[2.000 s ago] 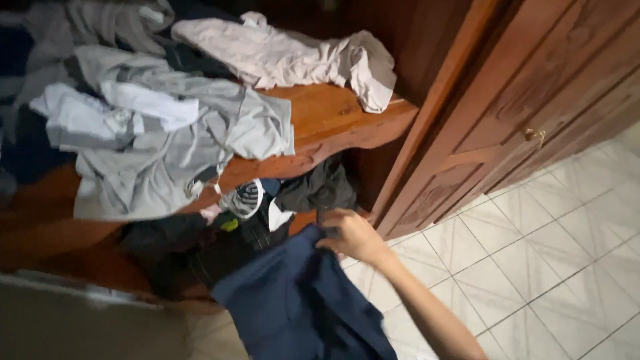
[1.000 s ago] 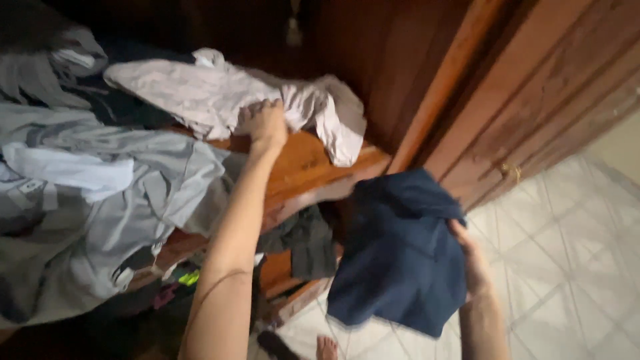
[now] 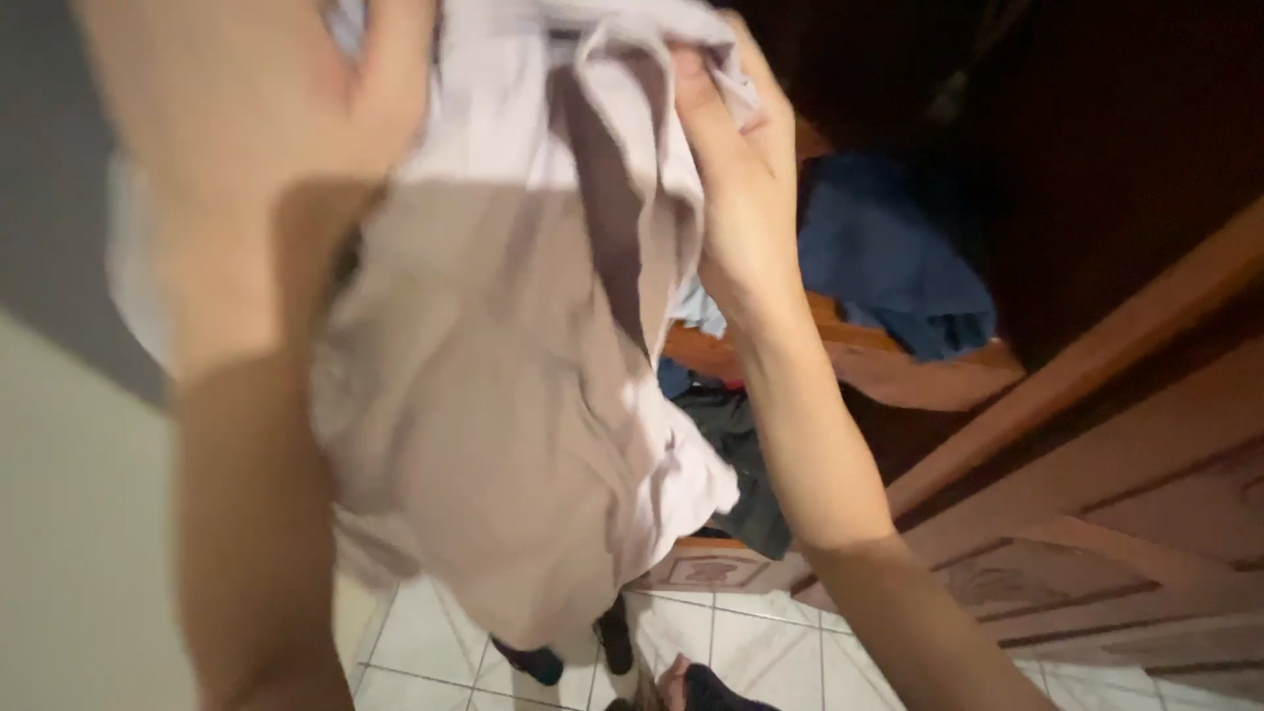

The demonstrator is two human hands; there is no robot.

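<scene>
A pale pinkish cloth garment (image 3: pixel 494 395) hangs in loose folds close to the camera. My right hand (image 3: pixel 736 148) grips its upper right edge, thumb on the near side. My left hand (image 3: pixel 267 109), large and blurred at the upper left, is beside the garment's upper left part; its fingertips are cut off or hidden, so its hold cannot be made out. A dark blue garment (image 3: pixel 889 257) lies crumpled on the wooden shelf (image 3: pixel 889 365) to the right, beyond my right wrist.
Dark clothes (image 3: pixel 741 454) lie in the compartment below the shelf. Carved wooden cabinet doors (image 3: pixel 1066 573) run along the right. A pale wall (image 3: pixel 79 523) stands at the left. Dark footwear (image 3: pixel 716 689) and a bare foot are on the white tiled floor (image 3: pixel 750 632).
The pale pinkish garment has left the shelf and is now raised before me. The dark blue garment, in my right hand a second ago, now lies on the shelf. The view has shifted strongly.
</scene>
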